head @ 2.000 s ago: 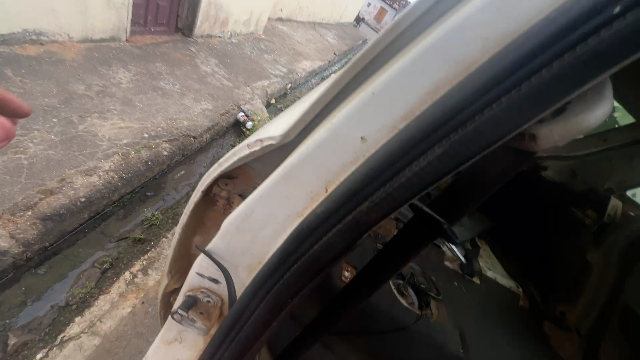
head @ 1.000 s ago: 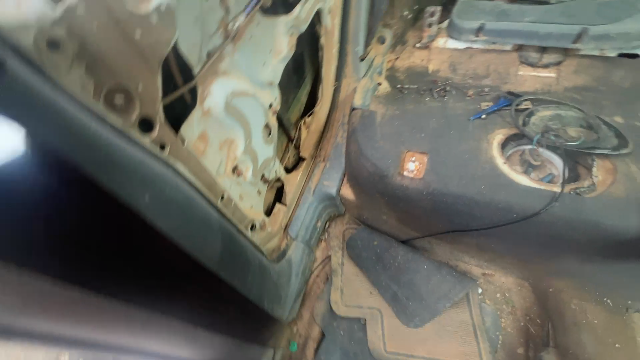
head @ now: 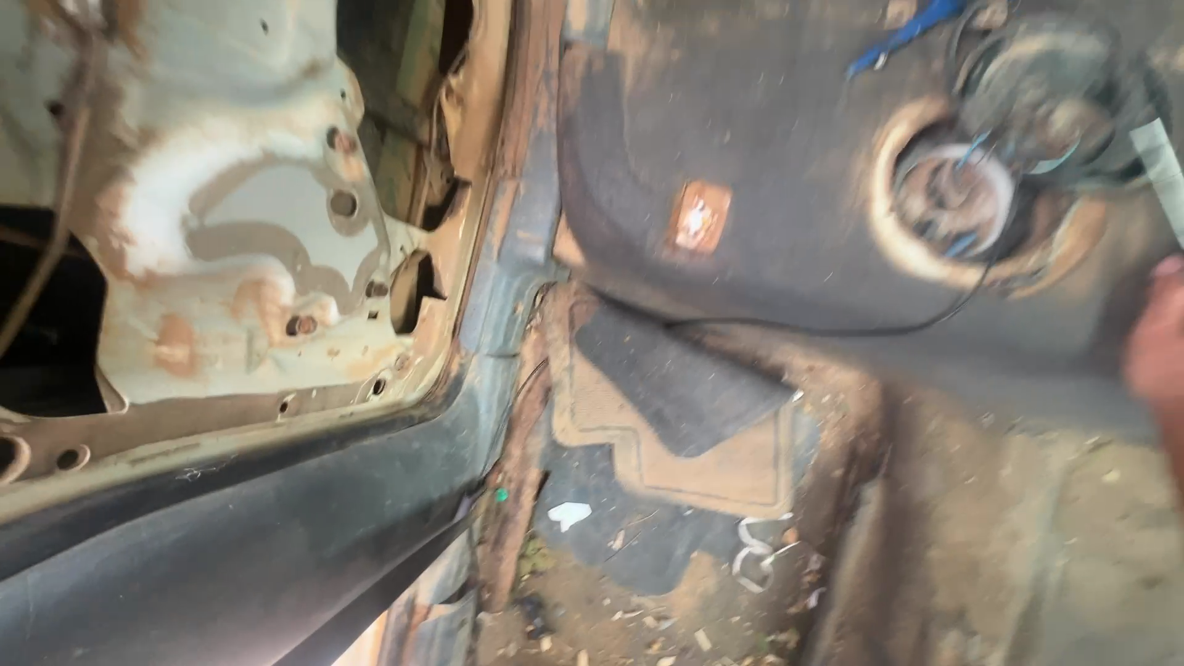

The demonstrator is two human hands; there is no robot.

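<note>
At the right edge is my blurred right hand (head: 1156, 342), cut off by the frame. A pale flat strip (head: 1158, 171) lies just above its fingertips; whether the hand holds it cannot be told. To the hand's upper left, a round opening in the car's carpeted floor (head: 888, 185) shows a fuel-pump-like unit (head: 957, 199) with blue fittings. A round dark part (head: 1045, 92) rests beside the opening. A blue-handled tool (head: 902, 39) lies above it. From the opening, a thin black cable (head: 814, 330) runs left. My left hand is out of view.
At left stands a bare, rusty inner body panel (head: 194, 305) with cut-outs, above a dark sill trim (head: 250, 518). A tan floor mat (head: 712, 476) lies with a dark flap (head: 675, 384) over it in the footwell, among debris. A rusty square plate (head: 700, 217) sits on the carpet.
The view has swung from outside the car to its interior, then nearer the footwell. My right hand has come into view at the right edge, with the pale strip near it.
</note>
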